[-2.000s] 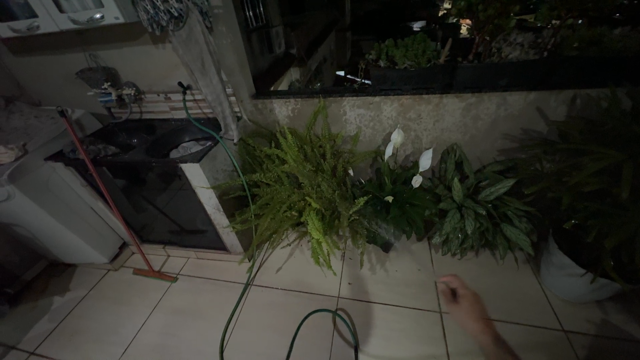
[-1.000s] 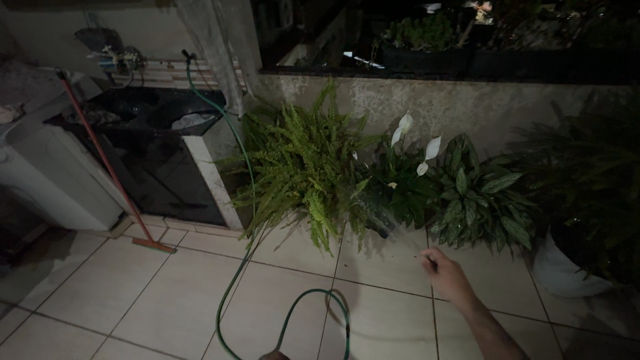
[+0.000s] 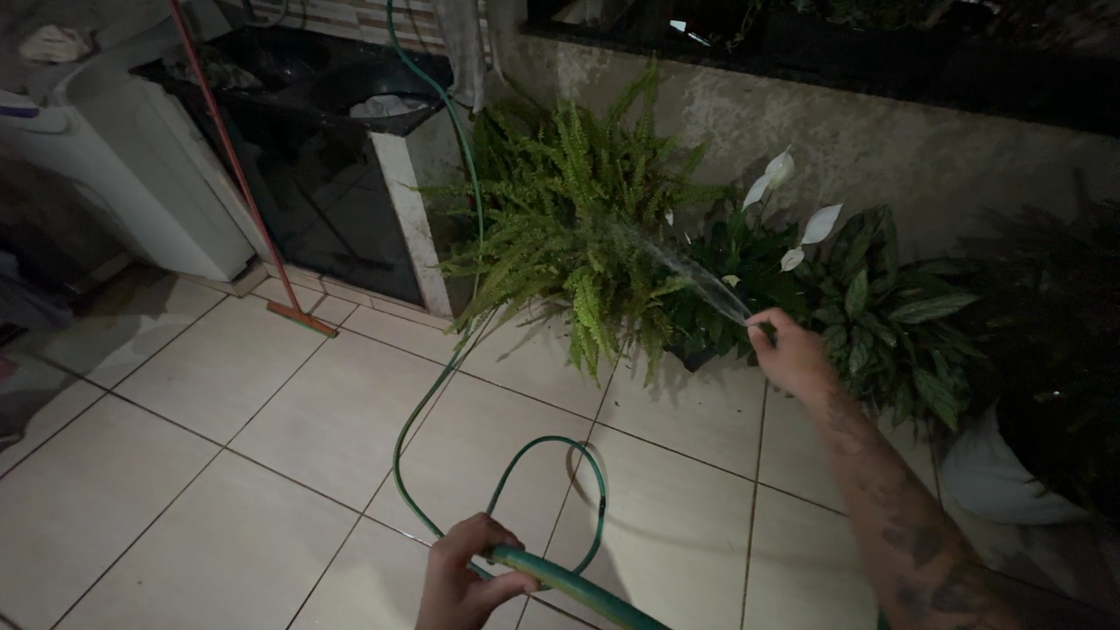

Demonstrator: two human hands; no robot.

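My left hand grips a green garden hose at the bottom of the view, with a loop of it over the floor beyond. My right hand is closed at the hose's outlet, the hose end itself hidden by the fingers. From there a spray of water runs up and left into a large fern. Just beyond my right hand stands a peace lily with white blooms. A plant with variegated leaves is to the right of it.
A red-handled floor squeegee leans by a dark double laundry sink. At the left is a white washing machine. A white pot with a dark plant stands at the right. Behind the plants runs a low wall, above a tiled floor.
Water now sprays plainly from my right hand onto the fern. My left hand, barely in view a second ago, has come up with the hose in it. The view has shifted downward.
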